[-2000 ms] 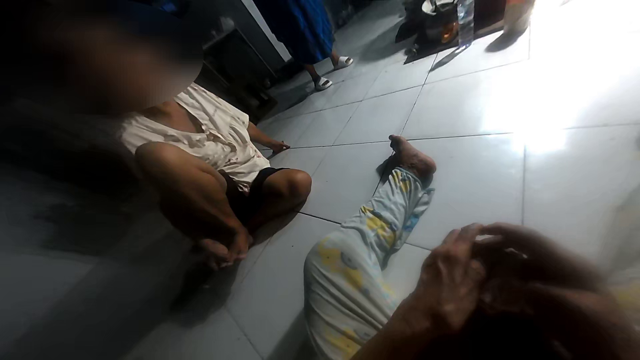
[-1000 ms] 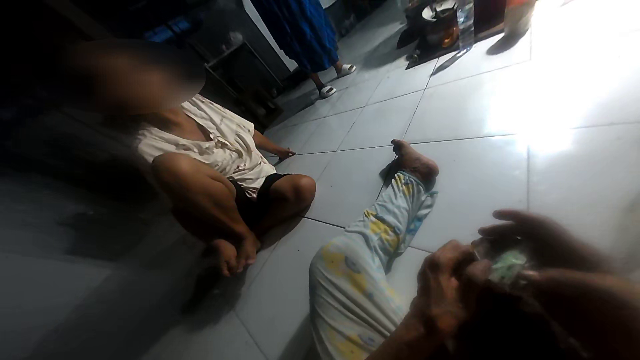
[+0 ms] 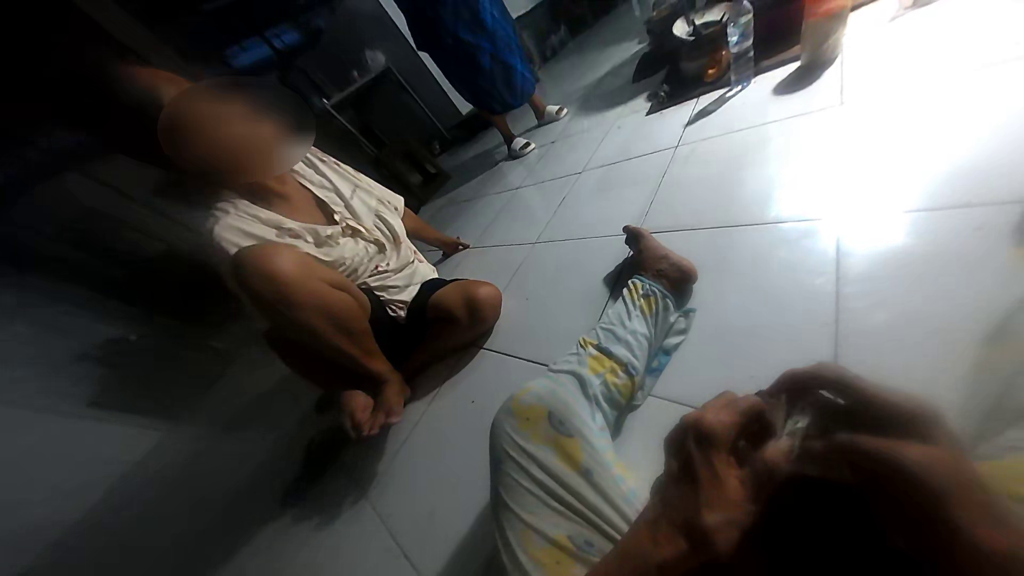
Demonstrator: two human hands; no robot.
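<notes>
Both my hands are together at the lower right, blurred and partly dark. My left hand is curled with its fingers bent, against my right hand. Between the fingers shows a small pale, shiny item, too blurred to name; which hand grips it is unclear. Behind the hands lies my leg in pale trousers with yellow and blue print, the bare foot resting on the tiles.
A person in a cream shirt sits cross-legged on the tiled floor at the left. Another person in a blue garment and white sandals stands behind. A plastic bottle, a pot and a container stand at the upper right.
My right hand's fingers, spread apart a second ago, have closed in toward my left hand. The pale green item seen between them then is now mostly covered.
</notes>
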